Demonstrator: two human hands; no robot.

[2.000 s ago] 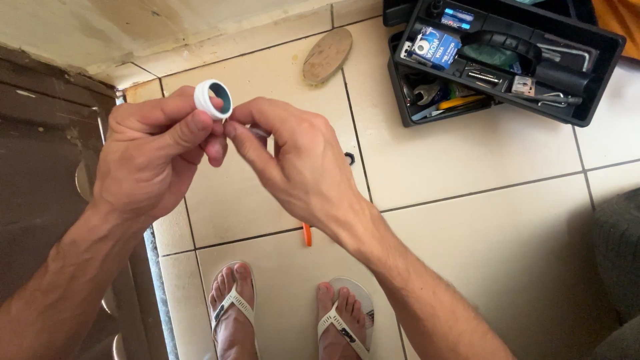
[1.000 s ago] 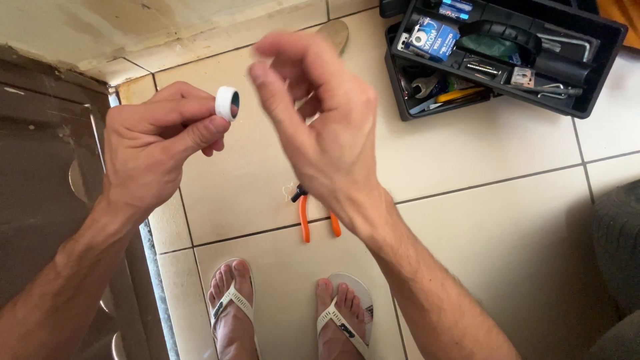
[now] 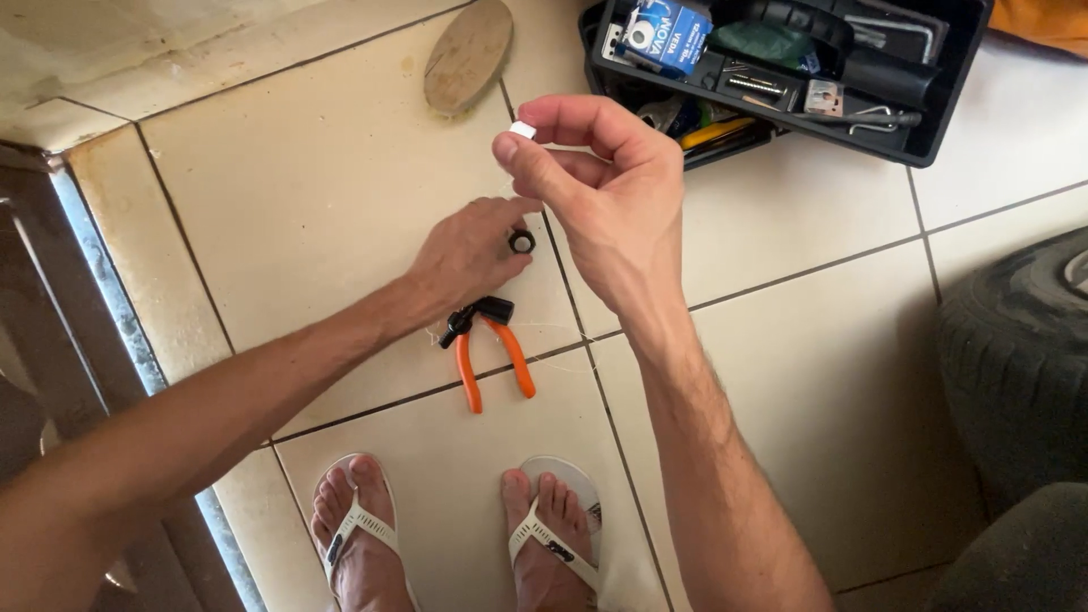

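My right hand (image 3: 595, 161) is raised and pinches a small white piece (image 3: 522, 129) between thumb and fingertips; its fingers hide most of what they hold. Lower down, my left hand (image 3: 476, 251) reaches across the floor tiles, its thumb and fingers around a small black ring-shaped fitting (image 3: 521, 242). Whether they grip it is unclear. Just below that hand lie black plastic parts (image 3: 476, 319), partly over orange-handled pliers (image 3: 518, 361) with handles spread. A thin pale strand (image 3: 561, 367) lies beside the pliers.
A black toolbox (image 3: 918, 155) with a blue tape pack (image 3: 667, 38), hex keys and small parts stands at upper right. An oval wooden piece (image 3: 469, 55) lies near the wall. At right is a tire (image 3: 1011, 365); a brown door (image 3: 51, 357) borders the left. My sandaled feet are below.
My left hand has moved down and right toward the black fitting. The white ring it held earlier is not plainly visible there now. My right hand shows a white piece in its fingertips.
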